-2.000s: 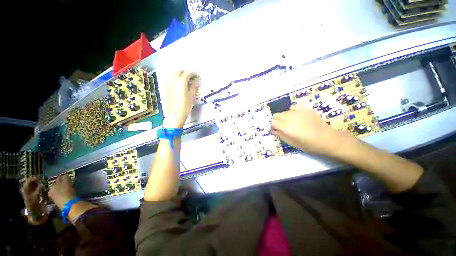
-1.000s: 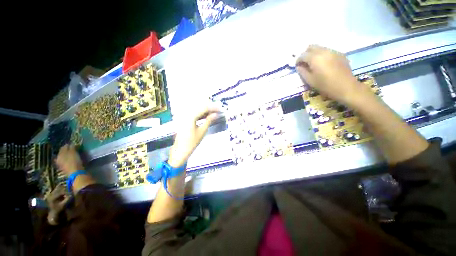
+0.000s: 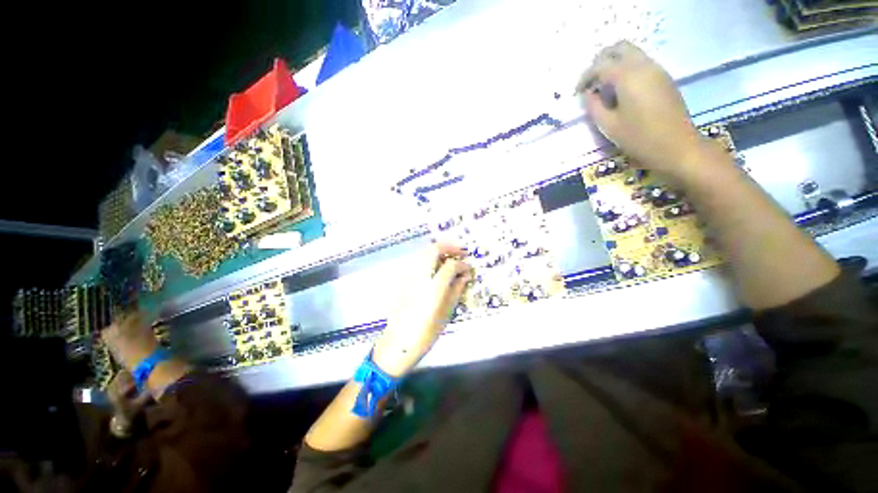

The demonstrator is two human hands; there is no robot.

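A circuit board panel [image 3: 515, 252], washed white by glare, lies between the conveyor rails in front of me. My left hand [image 3: 433, 298], with a blue wrist strap [image 3: 371, 385], is over its left edge, fingertips together; whether they pinch a part is too small to tell. My right hand [image 3: 631, 101] is over the white table beyond the rail, fingers curled, and a dark spot shows by the fingers; what it is I cannot tell. A row of dark components [image 3: 481, 146] lies on the table left of my right hand. Another tan panel [image 3: 645, 226] sits under my right forearm.
Gold-brown components [image 3: 193, 231] and stacked panels [image 3: 258, 188] are at the left on a green mat [image 3: 183, 280]. A red bin [image 3: 260, 99] and a blue bin [image 3: 339, 55] stand beyond. Another person's hands [image 3: 130, 337] work at the far left, near a small panel [image 3: 260, 323].
My left hand has moved from the white table down to the glaring panel's left edge. My right hand has gone from the boards to beyond the rail, then slightly farther across the table.
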